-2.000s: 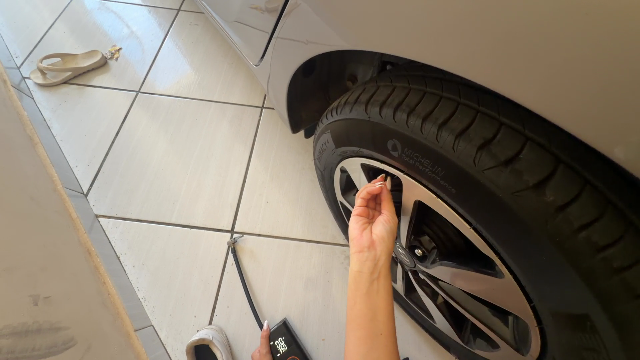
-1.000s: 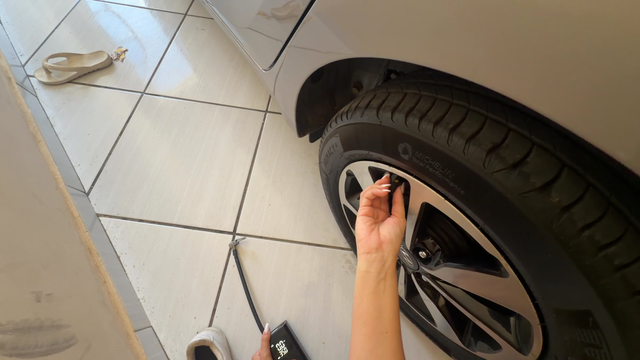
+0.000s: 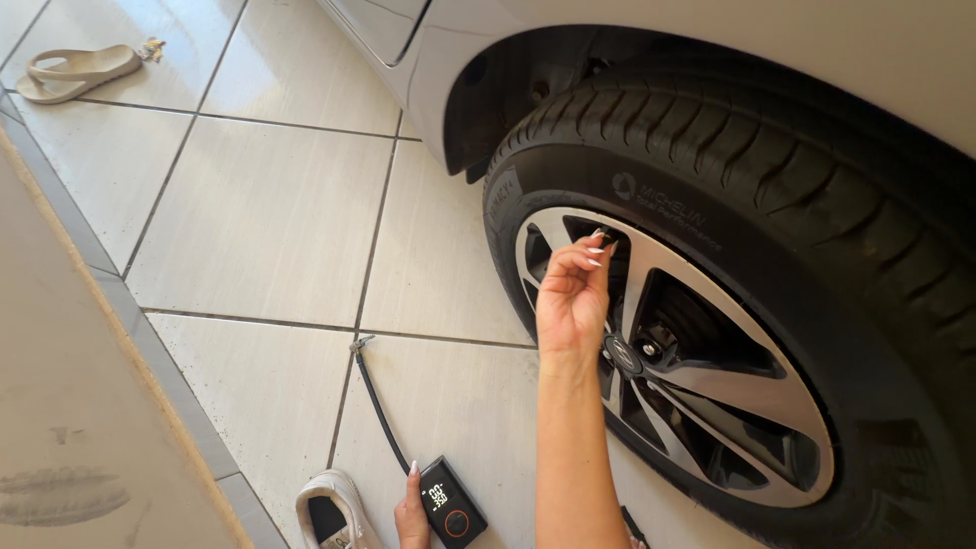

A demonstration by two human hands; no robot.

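Observation:
My right hand (image 3: 573,293) is at the upper rim of the car's alloy wheel (image 3: 732,381), its fingertips pinched together by the valve area; whether they hold something small is hidden. Around the rim sits the black Michelin tire (image 3: 671,191). Low in the view, my left hand (image 3: 412,512) grips a black portable tire inflator (image 3: 455,503) with a lit display and an orange-ringed button. From it a black air hose (image 3: 383,415) runs up over the floor, ending in a metal valve connector (image 3: 360,344) that touches neither hand nor wheel.
A white shoe (image 3: 335,507) is beside my left hand. On the tiled floor (image 3: 252,221) at the upper left lies a beige flip-flop (image 3: 84,70). A wall (image 3: 69,366) edges the left side, and the car's bodywork (image 3: 801,46) overhangs the tire.
The inflator's display reads differently from before. My right hand stays at the upper rim, its fingers shifting slightly. The inflator remains in my left hand.

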